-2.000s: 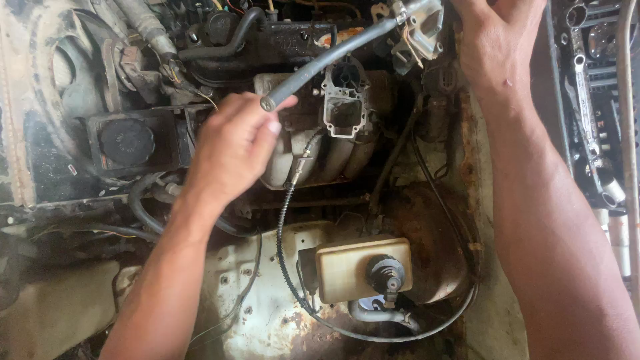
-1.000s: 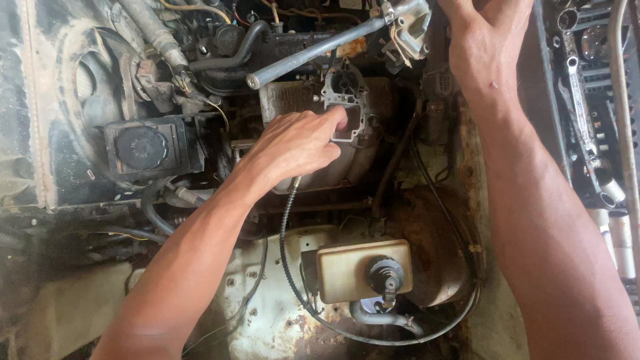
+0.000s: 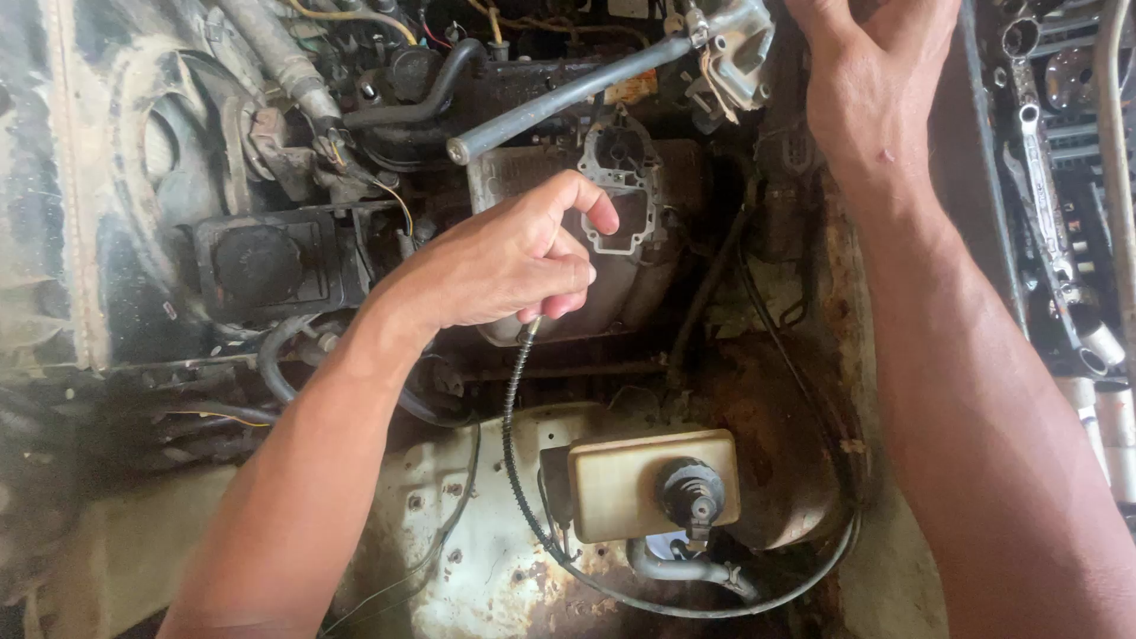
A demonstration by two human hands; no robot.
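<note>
My left hand [image 3: 519,253] hovers over the engine, index finger bent over the open bore of a metal flange with a pale gasket [image 3: 652,213]; nothing shows in its grip. Just below its fingers runs a cable in a spring-like sleeve [image 3: 510,417]. My right hand [image 3: 874,71] is at the top edge, fingers cut off by the frame, so what it holds is hidden. To its left is a metal carburetor-like part [image 3: 741,49] with a grey rubber hose [image 3: 568,98] clamped to it, the hose's free end pointing left above my left hand.
A yellowed fluid reservoir with a black cap [image 3: 652,484] sits low in the engine bay. A black square housing with a round cap [image 3: 257,266] lies left. Combination wrenches [image 3: 1043,186] and sockets [image 3: 1114,417] rest at the right, beyond the bay's edge.
My left hand has left the grey hose's free end and moved down and right to the gasketed flange. Its index finger, over the opening a second ago, is now lifted and curled.
</note>
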